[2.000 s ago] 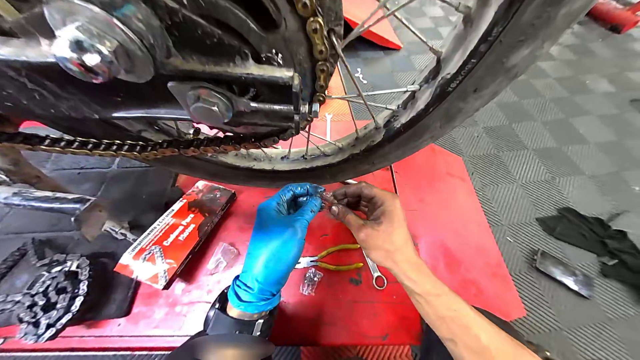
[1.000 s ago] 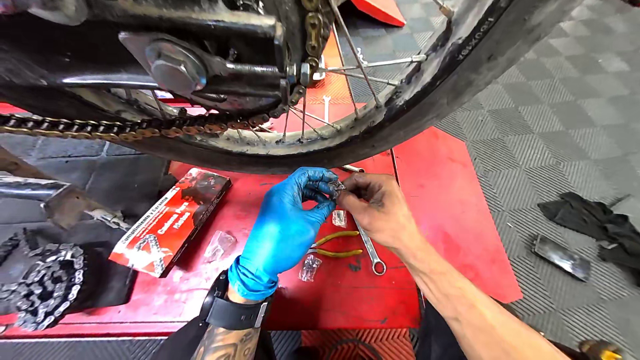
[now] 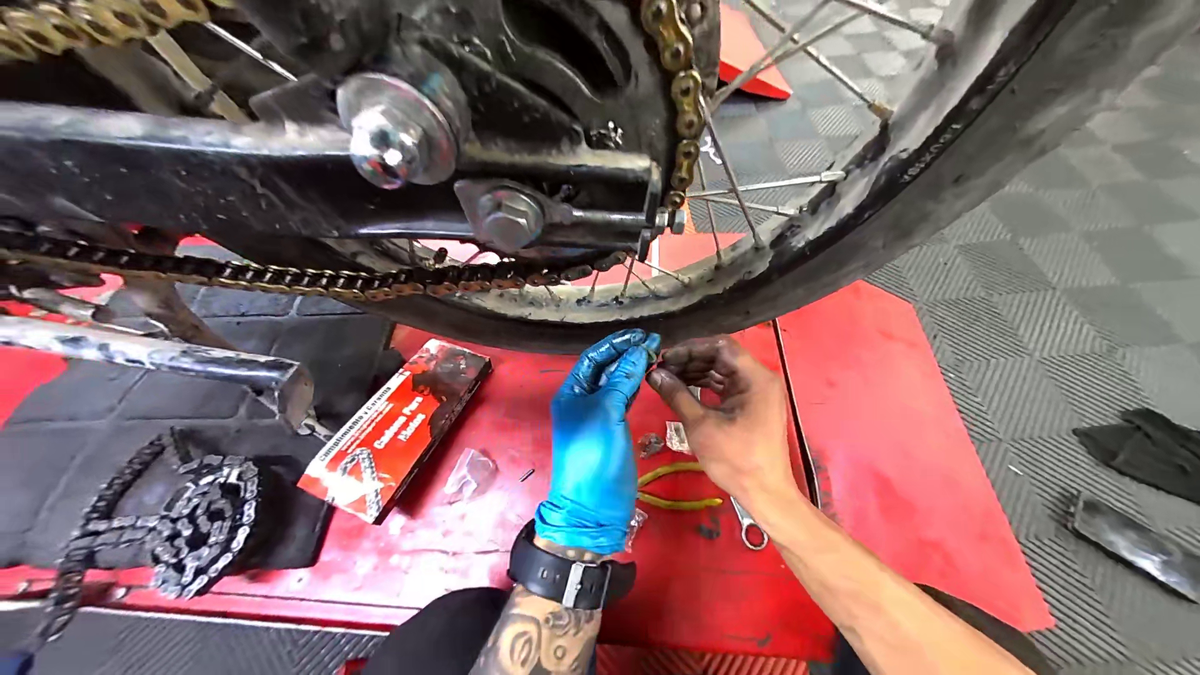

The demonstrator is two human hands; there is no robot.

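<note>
My left hand (image 3: 600, 422), in a blue glove, pinches a tiny part between its fingertips; what it is cannot be told. Bare and grimy, my right hand (image 3: 727, 403) meets it at the fingertips and touches the same small part. Both are just below the motorcycle's rear tyre (image 3: 562, 333). Beneath them on the red platform lie yellow-handled pliers (image 3: 689, 504), a ring-end wrench (image 3: 750, 532) and small clear plastic bags (image 3: 677, 437). The mounted drive chain (image 3: 375, 281) runs above, around the rear sprocket.
A red and white chain box (image 3: 403, 427) lies left of my hands, beside a crumpled plastic bag (image 3: 471, 475) and a small pin (image 3: 527, 475). A coiled chain (image 3: 202, 525) rests on a black mat. Right, on the floor, are a dark cloth (image 3: 1148, 450) and a metal piece (image 3: 1139, 544).
My fingertips remain close together at the small part. My left forearm is now more upright, and a small pin shows on the platform beside it. The view has shifted.
</note>
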